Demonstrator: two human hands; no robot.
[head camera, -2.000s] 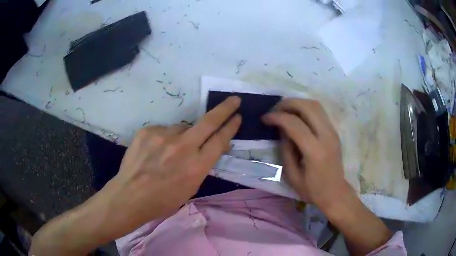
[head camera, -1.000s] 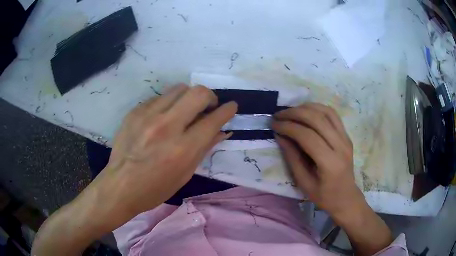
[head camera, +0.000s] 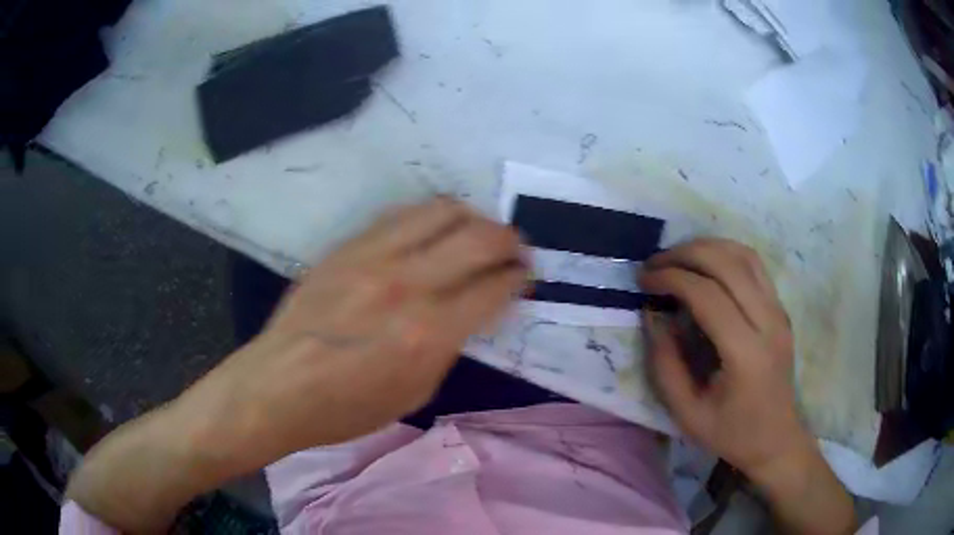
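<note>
A dark fabric piece (head camera: 588, 227) lies flat on a slightly larger white backing piece (head camera: 512, 181), which shows along its top and bottom edges. A pale, shiny strip template (head camera: 582, 268) lies lengthwise across the dark piece, leaving a wide dark band above and a narrow one below. My left hand (head camera: 403, 298) is blurred, its fingertips at the left end of the template. My right hand (head camera: 722, 334) is at the right end, fingers bent over the template and cloth edge. The fingertips' undersides are hidden, so their exact hold is unclear.
A fanned stack of dark pieces (head camera: 298, 84) lies at upper left. White sheets (head camera: 803, 117) lie at upper right, with a small pale pile (head camera: 761, 25) above them. The iron (head camera: 900, 319) rests at the right edge. Thread bits dot the cover. Large dark cloth (head camera: 52, 63) is at far left.
The template has moved from the table near my front edge onto the dark piece. Since one second ago, the view has shifted and my left fingers have drawn back to its left end, uncovering more cloth.
</note>
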